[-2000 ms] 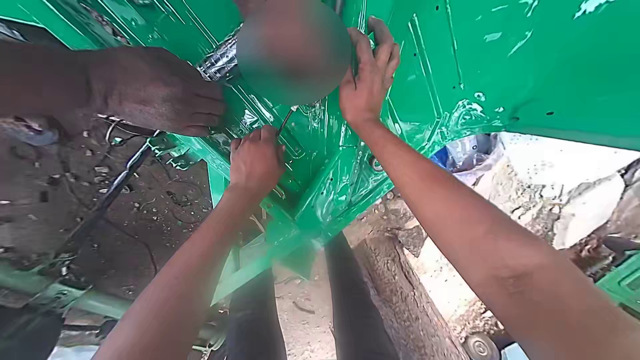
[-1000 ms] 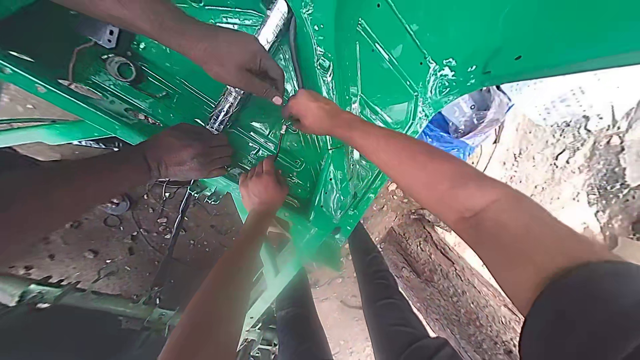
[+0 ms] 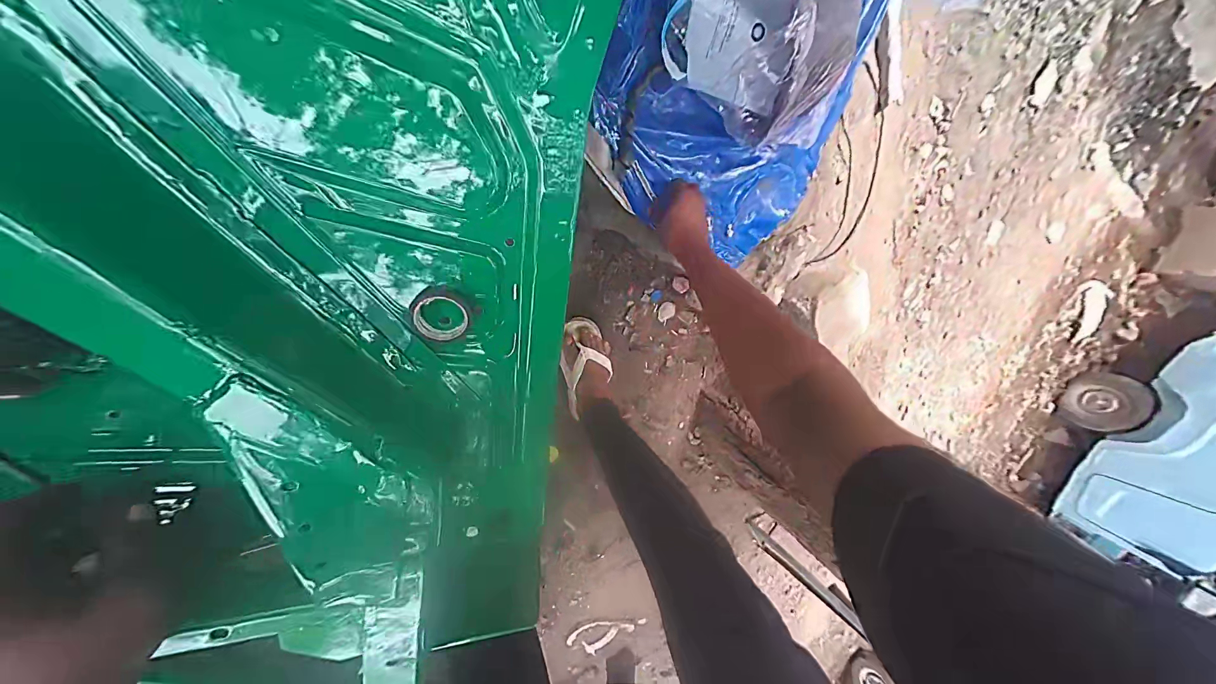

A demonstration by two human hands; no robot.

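My right hand (image 3: 682,211) reaches down to the lower left part of a blue plastic sheet or bag (image 3: 736,185) beside the green painted metal body panel (image 3: 380,190). Its fingers are blurred against the blue plastic, and whether they grip anything cannot be told. A clear plastic bag (image 3: 760,66) with a white item inside lies on top of the blue plastic. My left hand is not plainly visible; a blurred patch of skin at the lower left edge cannot be assigned to anyone. A round ringed hole (image 3: 441,315) shows in the panel.
Stony dirt ground (image 3: 931,285) runs along the right of the panel. A sandalled foot (image 3: 589,361) stands by the panel's edge. A metal bar (image 3: 807,575) lies on the ground. At the right are a small wheel (image 3: 1107,401) and a light blue object (image 3: 1159,475).
The view has swung far to the right. My right hand has left the green panel's ribbed area near the other person's hands and is now at the blue plastic. My left hand has left the view's middle.
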